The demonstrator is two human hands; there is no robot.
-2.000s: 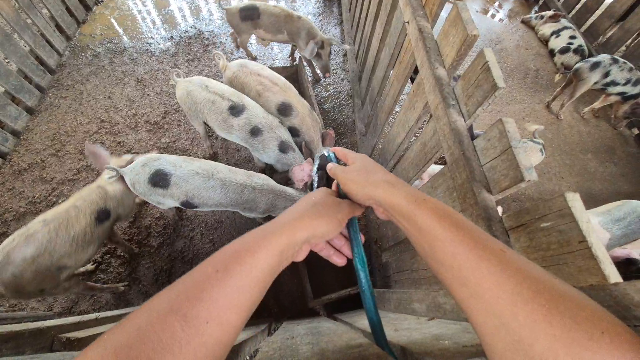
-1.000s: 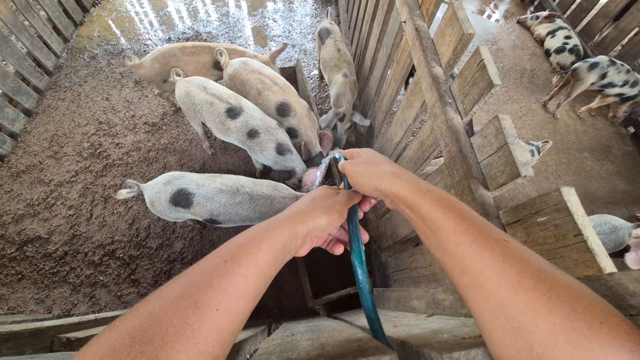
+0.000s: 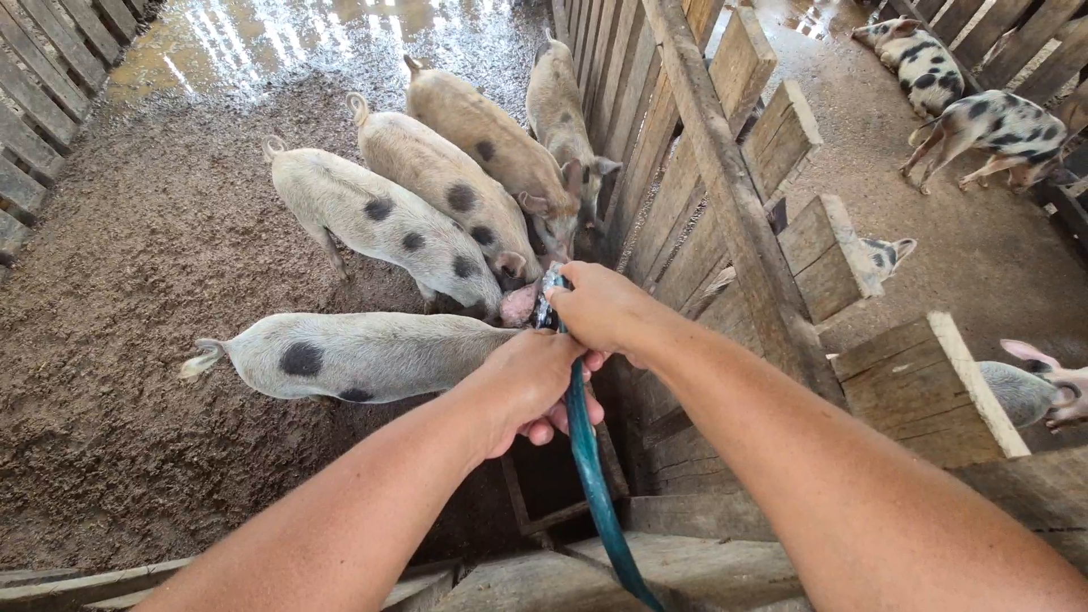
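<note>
A green garden hose [image 3: 597,484] rises from the bottom edge to both my hands. My right hand [image 3: 599,306] grips it near its end, where water shows at the mouth. Just below, my left hand [image 3: 540,378] is at the hose, wrist turned and fingertips showing under it; how firmly it holds is hidden. Beyond my hands, several pigs crowd with heads together: a white spotted pig [image 3: 391,229], a tan spotted pig [image 3: 489,136] and a grey-brown pig [image 3: 561,106] among them. Left of my left hand stands another white spotted pig [image 3: 365,353], its head hidden.
A wooden trough [image 3: 557,517] lies below my hands. A slatted wooden fence [image 3: 731,195] runs along the right, with black-spotted pigs [image 3: 1003,127] in the pen beyond. Another slatted fence [image 3: 42,93] stands at the upper left. Wet mud [image 3: 153,255] covers the near pen's floor.
The tan pig that stood crosswise at the back has turned and joined the group, head toward the hose. The pig at the far left two seconds ago is out of view. My hands stay nearly in place.
</note>
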